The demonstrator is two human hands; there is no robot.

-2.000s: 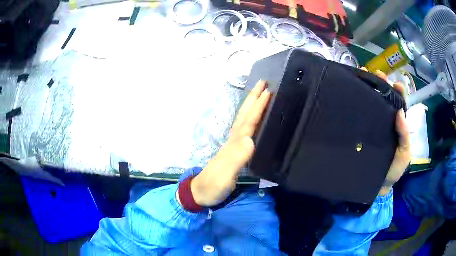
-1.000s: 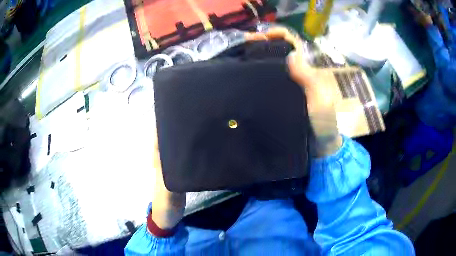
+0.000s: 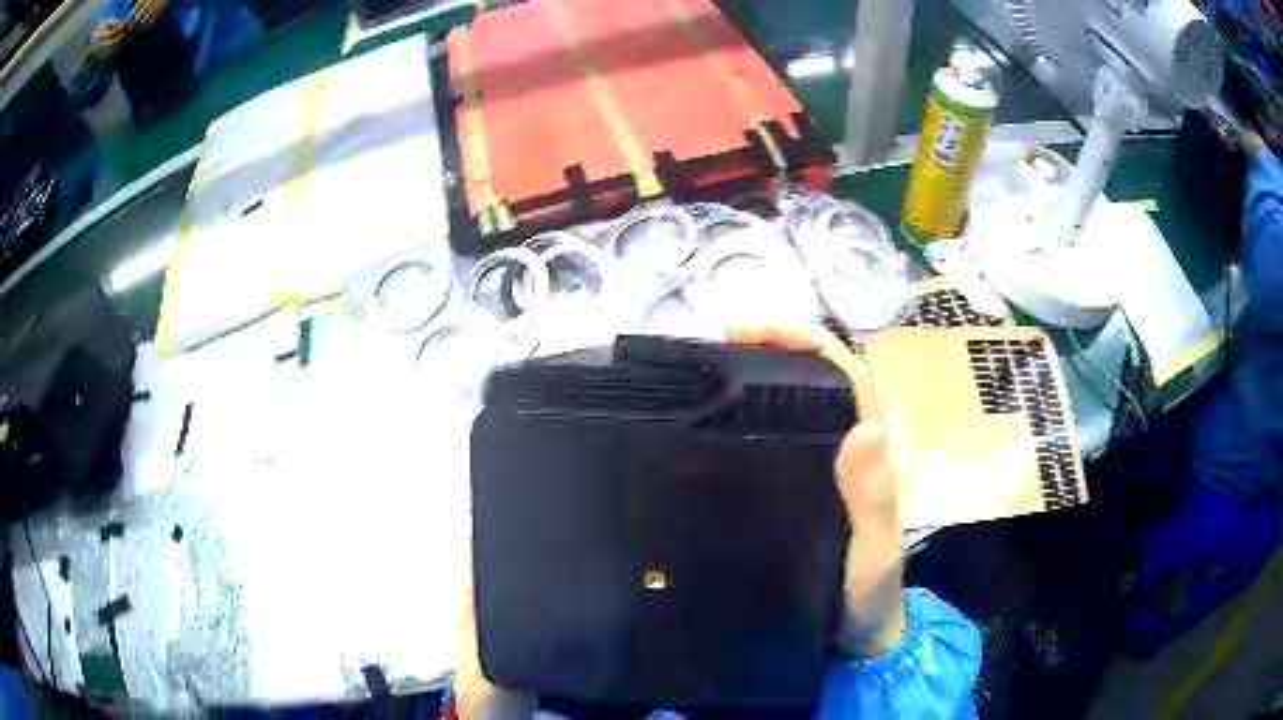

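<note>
A black box-shaped unit (image 3: 654, 506) is held up over the front edge of the bench, with a flat face bearing a small brass-coloured spot towards me. A ribbed, slotted side shows along its top. My right hand (image 3: 868, 521) grips its right side, with fingers over the top right corner. My left hand (image 3: 488, 689) is at its lower left side, mostly hidden behind the unit and cut off by the bottom edge.
Several silver-white rings in clear plastic (image 3: 654, 242) lie behind the unit. A red padded board (image 3: 605, 85) is at the back. A sticker sheet (image 3: 971, 422), yellow spray can (image 3: 947, 155) and fan (image 3: 1112, 155) are at right. Black units (image 3: 64, 394) stand at left.
The unit has turned from tilted to nearly upright and sits lower in view, its slotted top side now showing. The view has shifted, showing more of the back and right of the bench.
</note>
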